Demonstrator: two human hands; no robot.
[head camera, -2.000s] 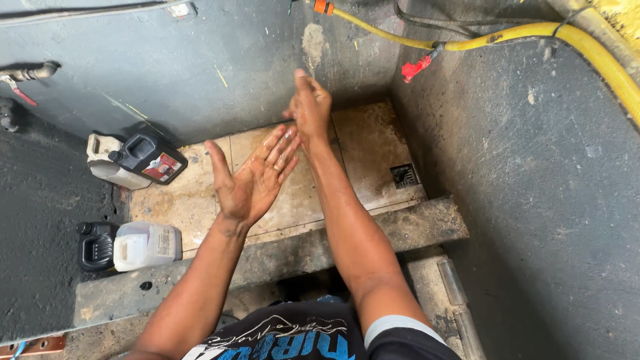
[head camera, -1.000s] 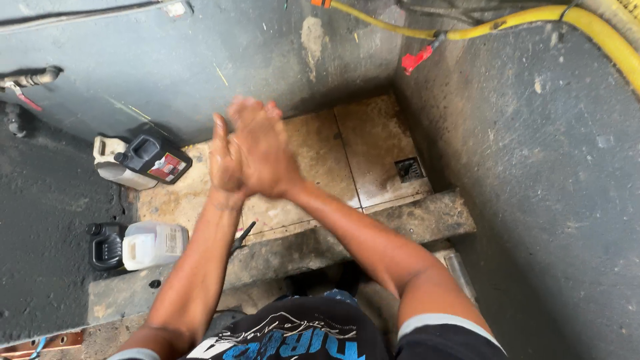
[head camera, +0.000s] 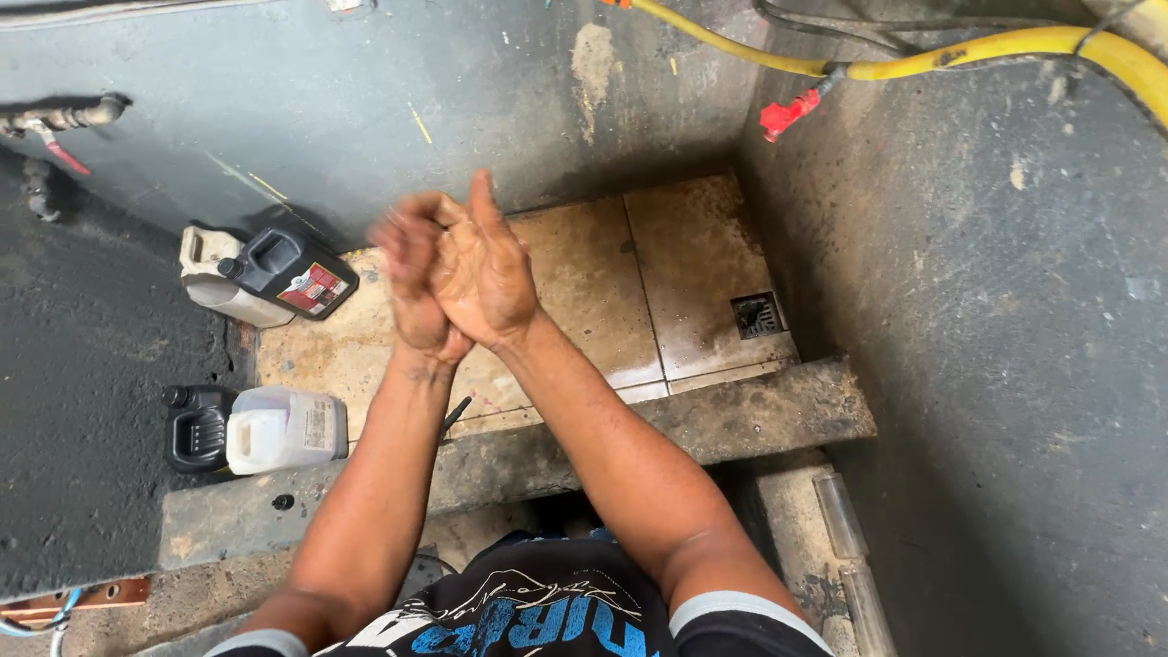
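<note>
My left hand (head camera: 415, 283) and my right hand (head camera: 488, 274) press against each other at the heels, above a tiled basin floor (head camera: 593, 283). The right palm faces up and looks wet, with its thumb pointing away from me. Motion blurs the left fingers, which lie beside and partly behind the right hand. Neither hand holds an object. Below them, a thin dark tool or handle (head camera: 456, 415) leans at the basin's front ledge, partly hidden by my left forearm.
Left are a black jug (head camera: 310, 265), a whitish jug (head camera: 219, 287), a dark jug (head camera: 196, 424) and a translucent jug (head camera: 297, 424). A concrete ledge (head camera: 757, 411) runs in front. A floor drain (head camera: 756, 315), yellow hose (head camera: 985, 50), red valve (head camera: 789, 114) and pipe tap (head camera: 64, 119) are around.
The hands were slightly apart two seconds ago, then came together and moved left. The right palm now shows, where its back faced up a second ago.
</note>
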